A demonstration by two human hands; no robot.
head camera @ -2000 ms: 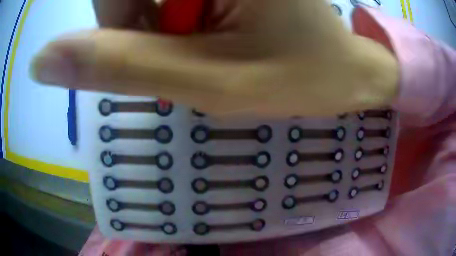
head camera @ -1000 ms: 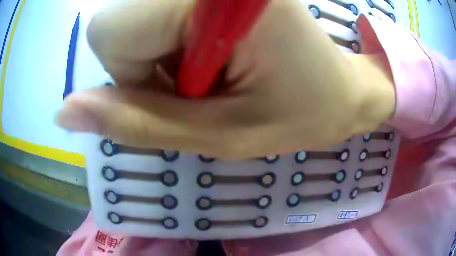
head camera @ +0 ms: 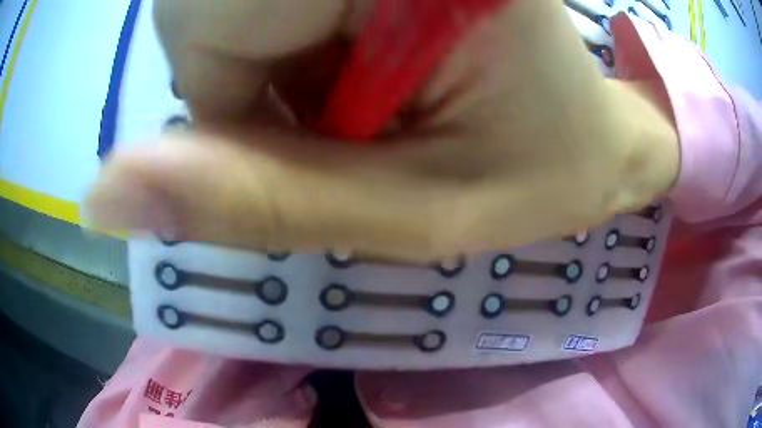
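Note:
My right hand (head camera: 418, 180), bare and blurred, fills the upper middle over the white tray. It is closed around the thick red pen (head camera: 401, 71), whose upper part runs off the top edge. The pen's tip is hidden by my fingers. The thumb points left across the tray. The white tray (head camera: 306, 313) shows below the hand, with columns of dark rings in pairs joined by brown-grey bars. Ring centres look grey or whitish. Two small blue-bordered labels (head camera: 502, 342) sit along the near edge. My left hand is not in view.
A long dark blue stick (head camera: 114, 92) lies on the white bench top (head camera: 63, 100) at the left. A yellow line (head camera: 38, 201) edges the bench. Pink garment cloth (head camera: 468, 401) with red printing lies below the tray. A pink sleeve (head camera: 710, 125) covers the right wrist.
My right hand has come lower over the tray than two seconds ago, and more of the red pen shows. The tray's near edge sits higher in view, with fewer rows visible below the hand.

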